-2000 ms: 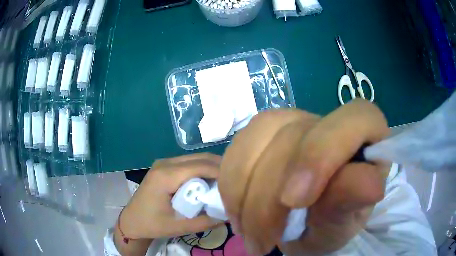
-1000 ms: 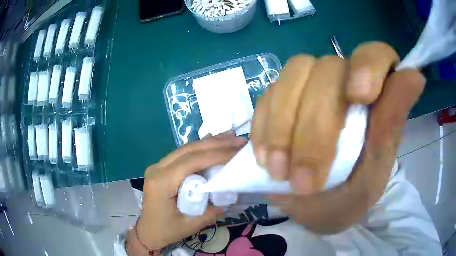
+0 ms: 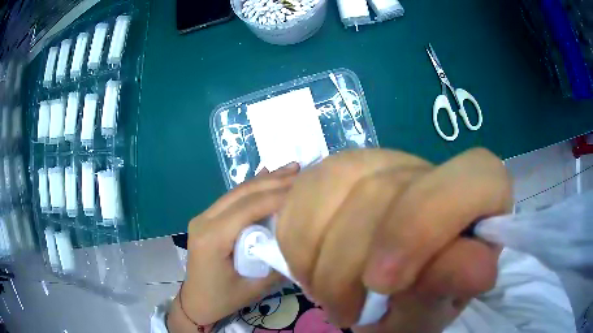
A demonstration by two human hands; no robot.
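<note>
My left hand (image 3: 224,237) holds a white plastic housing (image 3: 252,260) at lower centre, its rounded end face with small marks turned up. Any other housing beside it is hidden by my right hand. My right hand (image 3: 396,227) is closed around a white wiping cloth (image 3: 276,258), whose narrow tip touches the housing's end face. The cloth's pale tail (image 3: 546,231) trails out to the right, blurred, and a short black section of a tool shows between thumb and forefinger.
A small clear box (image 3: 224,140) holds white cloth squares (image 3: 286,127) and a thin swab (image 3: 346,104). A blister tray of housings (image 3: 81,153) is at left. Scissors (image 3: 448,97) lie right. A swab tub (image 3: 283,23), phone (image 3: 201,13) and wrapped white blocks (image 3: 369,10) are at the top.
Since one second ago my right hand has moved down and rolled, uncovering the scissors. The black tool section shows again. My left hand still holds the housing in nearly the same place.
</note>
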